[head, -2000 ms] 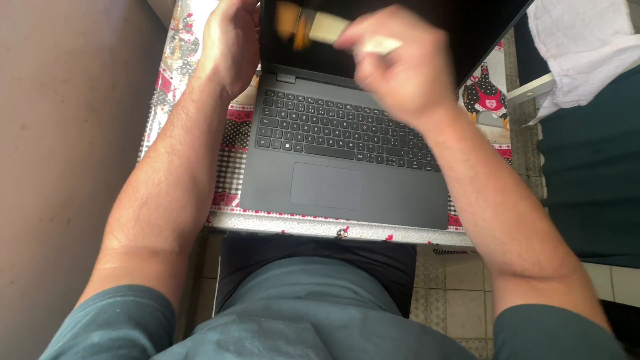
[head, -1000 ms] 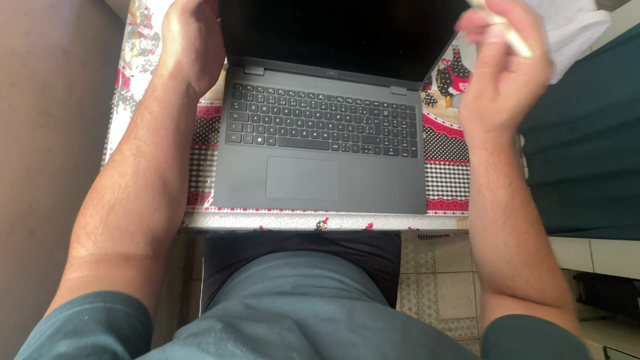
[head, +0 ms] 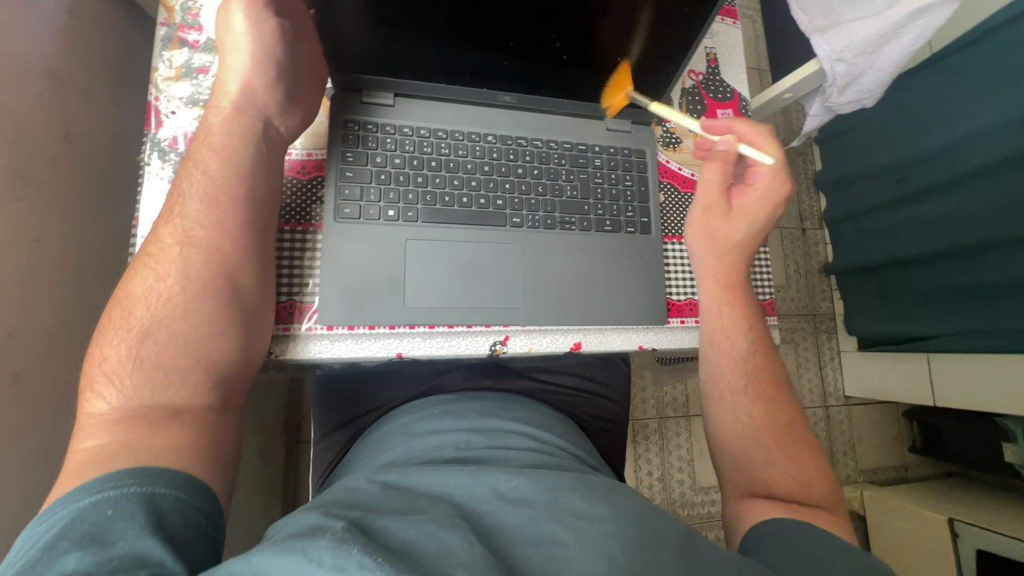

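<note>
An open dark grey Dell laptop lies on a table with a patterned cloth, its screen black and cut off by the top of the view. My right hand holds a fan brush by its pale handle, right of the keyboard. The brush's orange bristles are spread over the lower right part of the screen, near the right hinge; whether they touch it I cannot tell. My left hand is at the screen's left edge, its fingers mostly out of view, so its grip is hidden.
The table's front edge runs just before my body. Right of the table are a white cloth over a pale rail and a dark green curtain. A brown wall-like surface stands at the left.
My right hand, still with the brush, has come down from beside the screen's right edge, and the bristles now show over the screen's lower right part. My left hand has stayed at the screen's left edge.
</note>
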